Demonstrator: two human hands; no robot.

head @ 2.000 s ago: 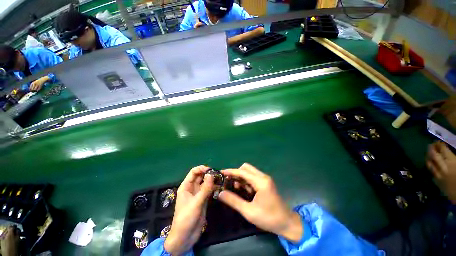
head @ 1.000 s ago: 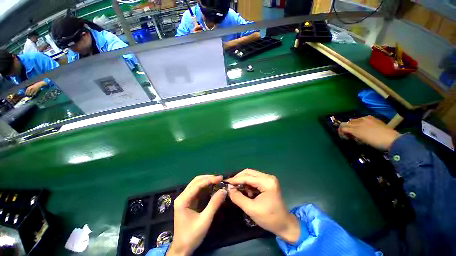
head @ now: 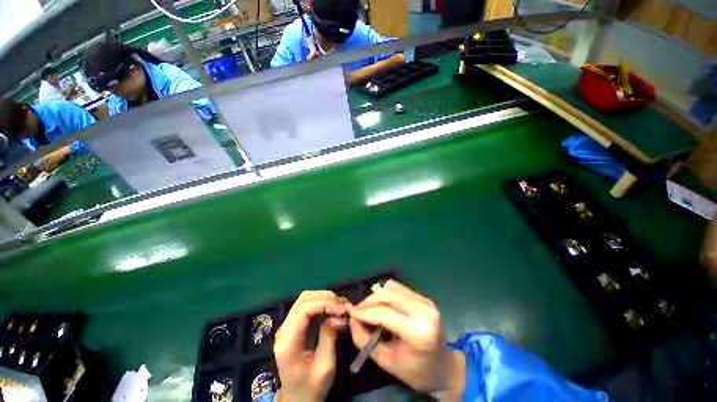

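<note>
My left hand (head: pixel 308 341) and my right hand (head: pixel 405 330) meet over the black compartment tray (head: pixel 295 294). A small round metal piece (head: pixel 341 306) is pinched at my left fingertips, mostly hidden by the fingers. My right fingertips touch it, and a thin pale flat tool (head: pixel 366 351) sticks out below my right hand. Round silver and gold pieces (head: pixel 262 328) lie in the tray's left pockets. The pockets under my hands are mostly covered.
A second black tray with round pieces (head: pixel 574 246) lies at the right. Another tray and box (head: pixel 47 345) stand at the left edge, beside crumpled white tissue (head: pixel 132 385). A divider with white sheets (head: pixel 287 106) crosses behind. A red bin (head: pixel 615 88) sits on the raised shelf.
The neighbour's arm came over the right tray and has now withdrawn to the right edge. My hands have tilted and shifted slightly lower; the pale tool now shows below my right hand.
</note>
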